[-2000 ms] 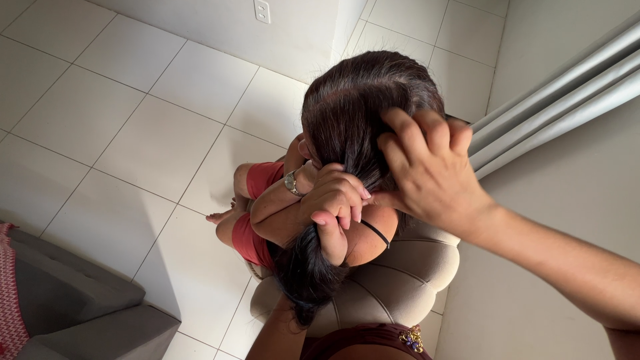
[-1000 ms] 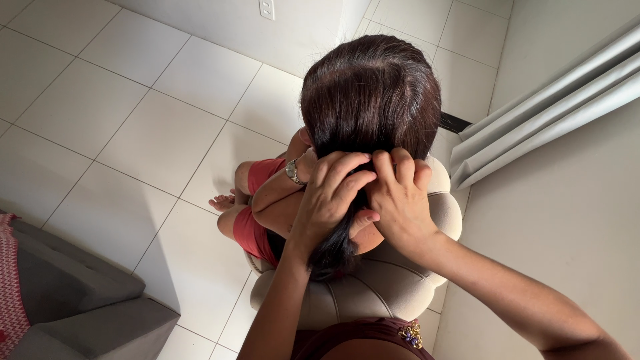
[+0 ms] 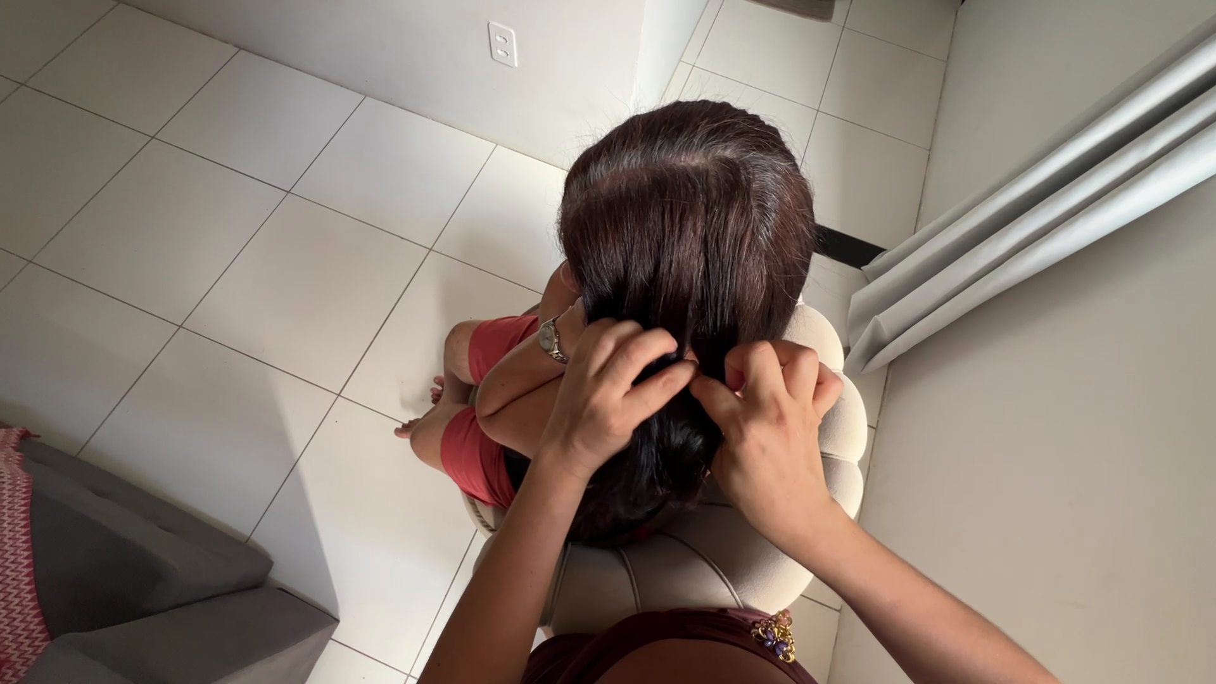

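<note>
Long dark hair (image 3: pixel 693 218) hangs down the back of the head of a person seated in a beige channel-tufted chair (image 3: pixel 760 560). My left hand (image 3: pixel 617 389) has its curled fingers in the hair at the nape, on the left side. Close beside it, my right hand (image 3: pixel 774 408) grips hair at the right side of the nape, thumb near my left fingertips. Between and below my hands the loose length (image 3: pixel 674 456) falls toward the chair back. The seated person wears red shorts (image 3: pixel 475 456) and a metal wristwatch (image 3: pixel 551 340).
A grey sofa (image 3: pixel 142 541) with a red-and-white patterned cloth (image 3: pixel 17 560) stands at the lower left. Pale curtain folds (image 3: pixel 1035 218) hang along the right wall. Light tiles (image 3: pixel 285 266) cover the floor, and a wall with an outlet (image 3: pixel 503 45) stands beyond.
Two seconds ago my left hand held the hair gathered in its fist and my right hand was higher on the head. Now both are at the nape, and the hair hangs looser.
</note>
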